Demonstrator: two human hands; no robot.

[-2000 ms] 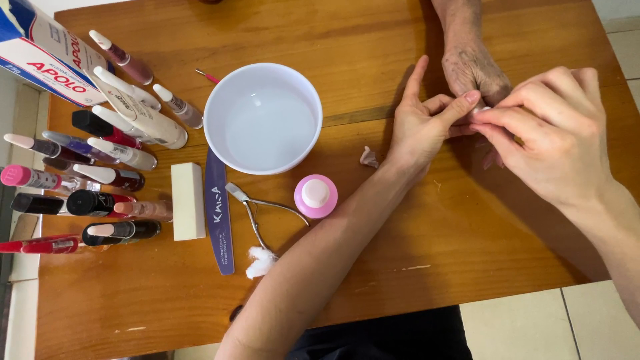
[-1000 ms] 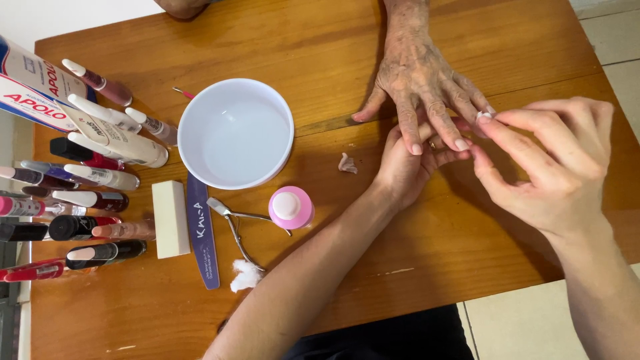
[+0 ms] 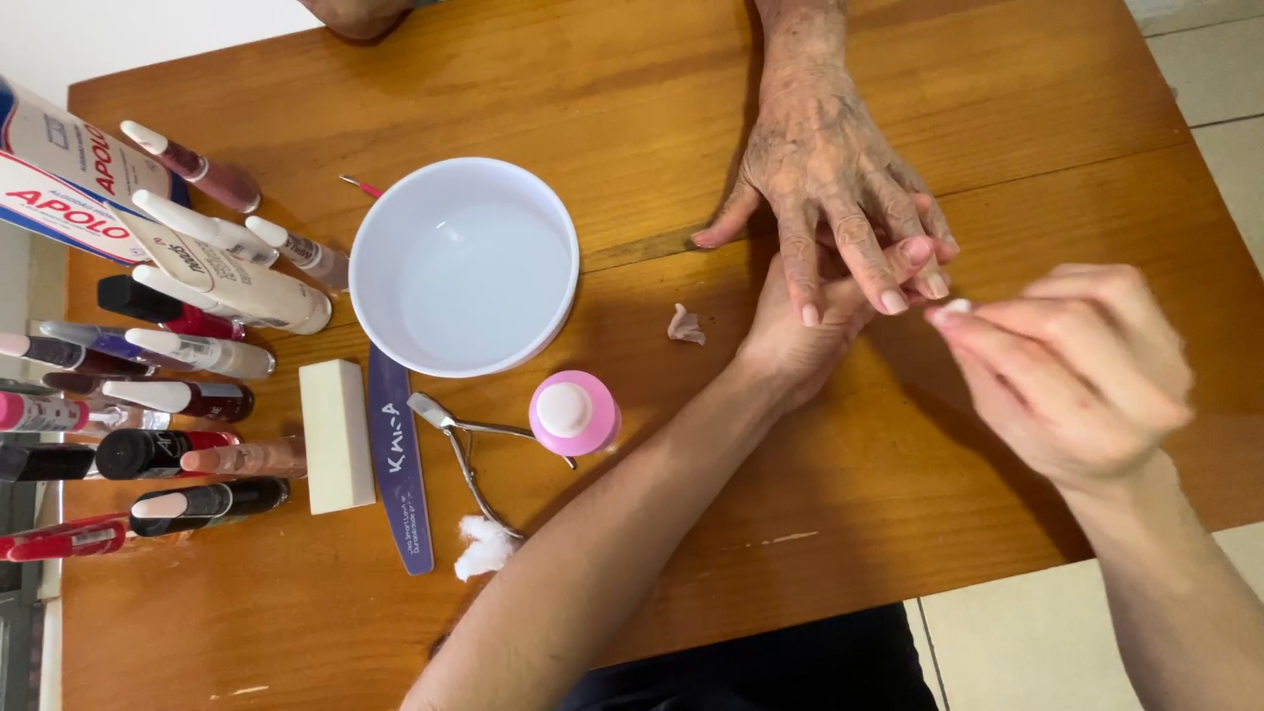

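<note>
Another person's hand [image 3: 820, 168] lies palm down with its fingers spread over my left hand [image 3: 820, 306]. My left hand supports those fingers from below, its thumb touching one of them; part of it is hidden. Just right of the fingertips, my right hand [image 3: 1066, 365] pinches a small white cotton piece [image 3: 956, 307] between thumb and forefinger. A used, crumpled cotton scrap [image 3: 685, 325] rests on the wood left of my left wrist. Beside my left forearm stands a pink bottle with a white cap [image 3: 565, 410], and metal cuticle nippers [image 3: 464, 430] lie partly behind it.
A white bowl of water [image 3: 464, 267] stands left of the hands on the wooden table [image 3: 612, 128]. Near it are a purple nail file [image 3: 400, 464], a white buffer block [image 3: 337, 436] and a cotton tuft [image 3: 484, 546]. Several nail polish bottles [image 3: 202, 353] and cotton boxes [image 3: 59, 212] fill the left side.
The other person's hand, mostly covered two seconds ago, now shows spread out. My right hand has drawn away from its fingers with the cotton. My left hand has shifted underneath.
</note>
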